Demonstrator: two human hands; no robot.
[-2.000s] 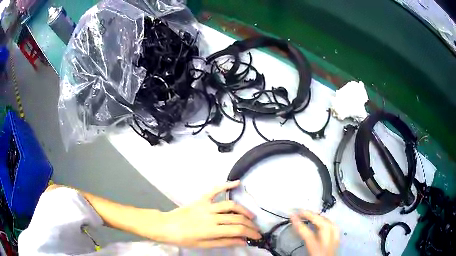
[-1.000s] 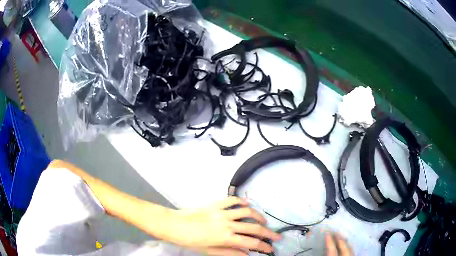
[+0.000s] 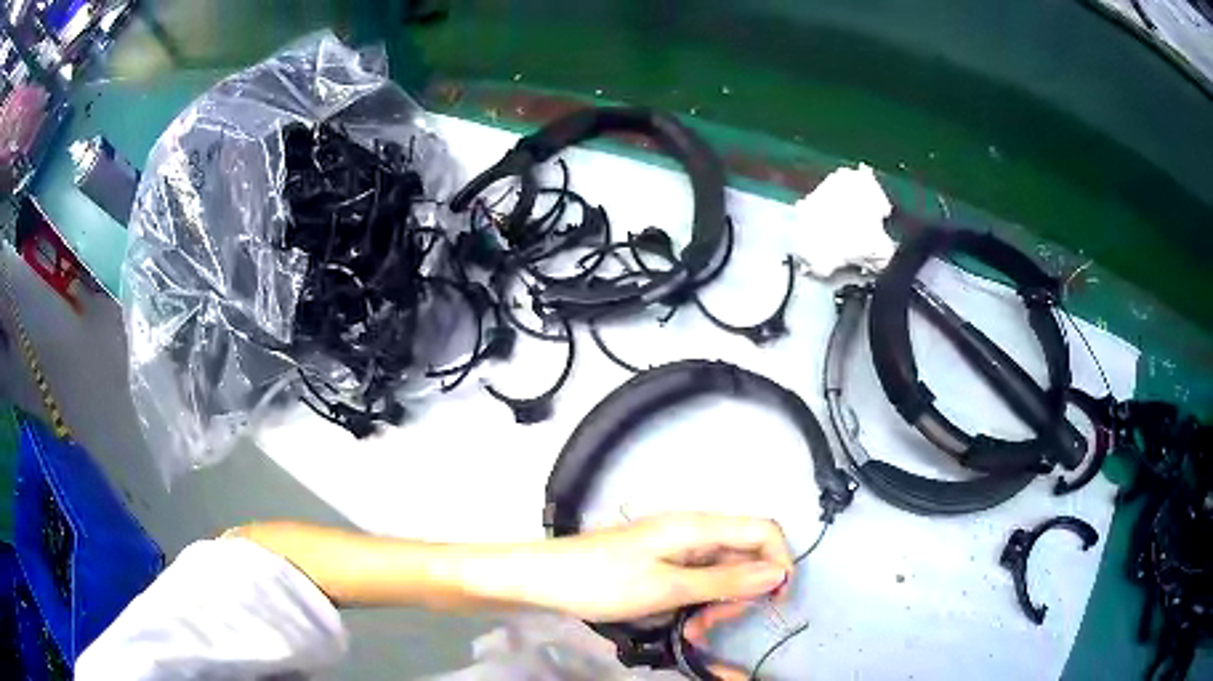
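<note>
A black padded headband [image 3: 665, 386] lies on the white mat, its arch towards the back. My left hand [image 3: 678, 565] reaches across its near opening, with thumb and fingertips pinched on a thin headphone wire [image 3: 808, 543] that runs from the headband's right end. A black yoke [image 3: 648, 649] is under my left hand near the bottom edge, partly hidden. Skin [image 3: 722, 620] shows just below my left fingertips. It may be part of my right hand, mostly hidden and cut off by the picture's edge, so its grip cannot be told.
A clear bag [image 3: 200, 279] of black yokes [image 3: 353, 253] spills onto the mat [image 3: 931, 585] at left. Another headband [image 3: 705, 173] lies over loose yokes. A white wad [image 3: 847, 222], stacked headbands [image 3: 894, 333], a black handle [image 3: 998, 359] and a single yoke [image 3: 1024, 565] are at right. Dark parts [image 3: 1177, 532] lie beyond.
The view has shifted, so the bench items sit further left. My left hand has moved right across the headband's opening and closed its fingertips on the wire. My right hand's fingers no longer show clearly at lower right.
</note>
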